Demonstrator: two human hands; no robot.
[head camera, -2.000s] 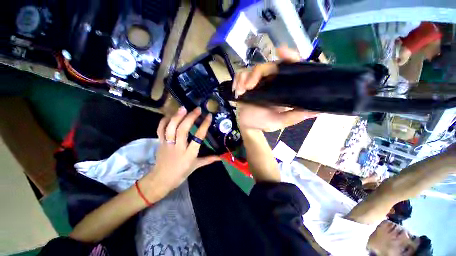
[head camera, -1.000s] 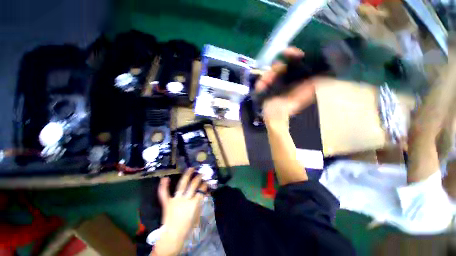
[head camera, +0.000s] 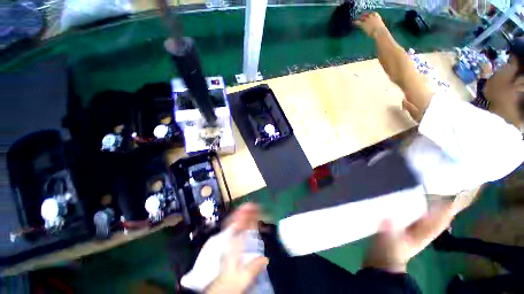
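A black plastic housing (head camera: 201, 192) with a round silver-white motor (head camera: 207, 209) lies at the bench's front edge. My left hand (head camera: 237, 252) is just below it, blurred, its fingers apart and empty. My right hand (head camera: 393, 244) is blurred at lower right, its fingers against the white face of a large dark-topped piece (head camera: 351, 215); its grip behind is hidden. The black electric screwdriver (head camera: 194, 74) hangs upright, its lower end over the blue-and-white screw feeder (head camera: 204, 123), with no hand on it.
Several black housings with motors (head camera: 51, 209) stand on the left. Another housing (head camera: 266, 118) lies on a dark mat (head camera: 281, 166) on the tan cardboard bench cover (head camera: 333, 109). A co-worker in a white top (head camera: 471, 138) sits at right, one arm over the bench. A red stool (head camera: 322, 178) shows below.
My right hand has let go of the screwdriver and moved down right to the white-faced piece. My left hand has come off the near housing. The view has swung, showing more bench at right.
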